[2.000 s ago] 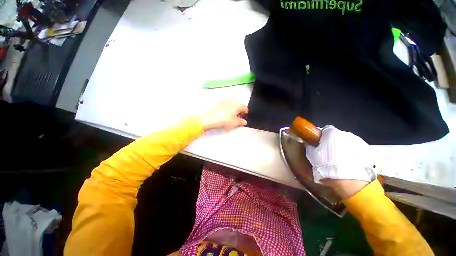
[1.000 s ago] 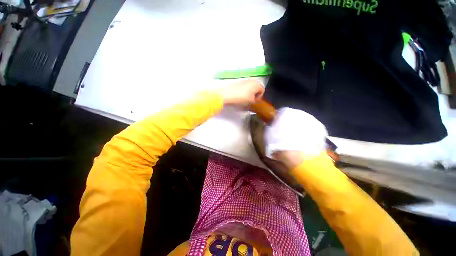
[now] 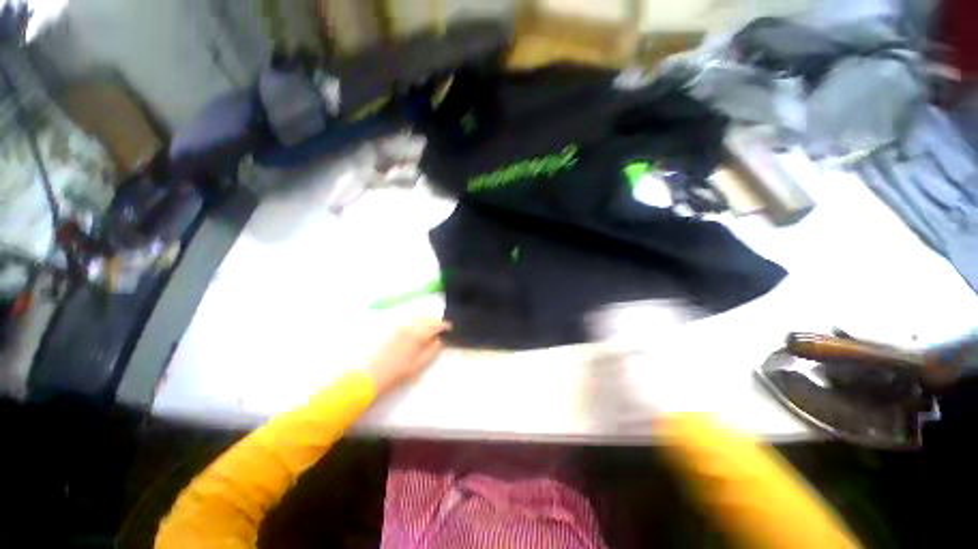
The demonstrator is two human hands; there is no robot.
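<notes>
The black garment body (image 3: 536, 279) lies on the white table (image 3: 279, 311) with green lettering across its upper part. My left hand (image 3: 408, 352) is bare and touches the garment's lower left corner; whether its fingers pinch the cloth is too blurred to tell. My right hand (image 3: 633, 349), in a white glove, is strongly blurred near the garment's lower edge, away from the iron; its fingers cannot be made out. The steam iron (image 3: 847, 388) stands at the right front table edge with its handle free. A green tape strip (image 3: 408, 296) lies at the garment's left edge.
Black-handled shears (image 3: 695, 195) lie right of the garment, beside a tan-grey block (image 3: 770, 177). Grey-blue cloth (image 3: 858, 102) is heaped at the back right. A long dark padded shape (image 3: 322, 145) lies at the back left. A dark machine (image 3: 91, 311) is at the left.
The view has lifted and shows more of the table's back. The iron has moved to the right table edge and my right hand has let go of it. My left hand is at the garment's corner.
</notes>
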